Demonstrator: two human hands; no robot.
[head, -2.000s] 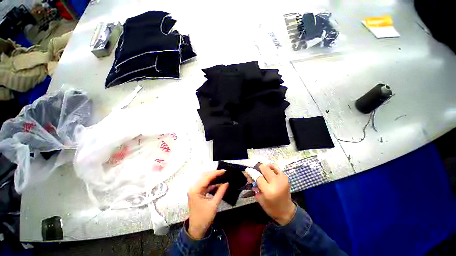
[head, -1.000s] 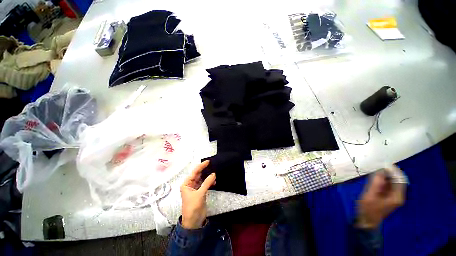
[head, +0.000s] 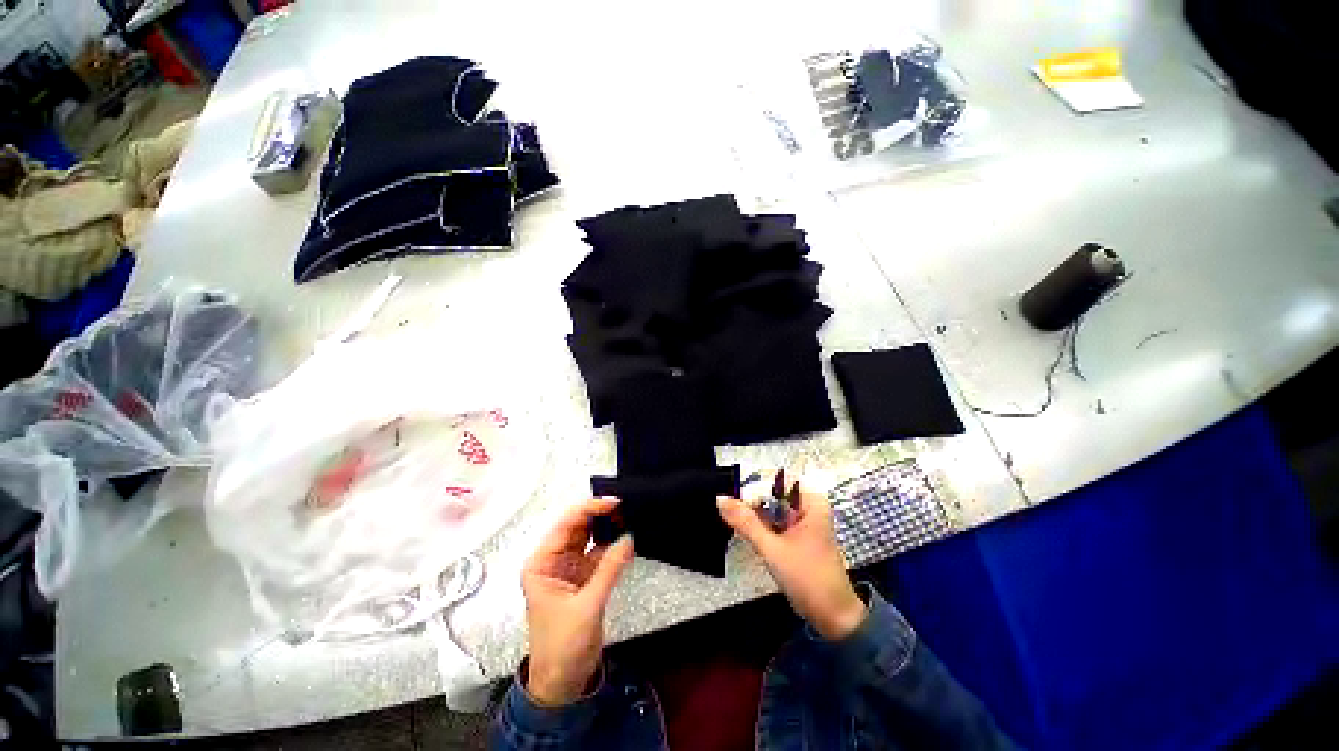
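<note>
A black pocket piece (head: 668, 521) is held at the table's front edge, with a fold or strip along its upper edge. My left hand (head: 573, 587) pinches its left side between thumb and fingers. My right hand (head: 793, 550) pinches its upper right corner. Small dark pointed snips (head: 783, 503) show at the right fingers; their grip is mostly hidden. The pile of black pocket pieces (head: 698, 316) lies just beyond. One black square (head: 896, 392) lies right of the pile. A needle cannot be made out.
A gridded sheet (head: 888, 509) lies right of my right hand. White plastic bags (head: 367, 484) lie left. Outlined black panels (head: 419, 176) and a small box (head: 287, 143) are upper left. A thread cone (head: 1069, 288), clear packet (head: 888, 100) and yellow-white card (head: 1087, 78) are on the right.
My right hand swung out right over the blue area, blurred, and is now back at the cloth. The cloth, first bunched between both hands, is now spread between them.
</note>
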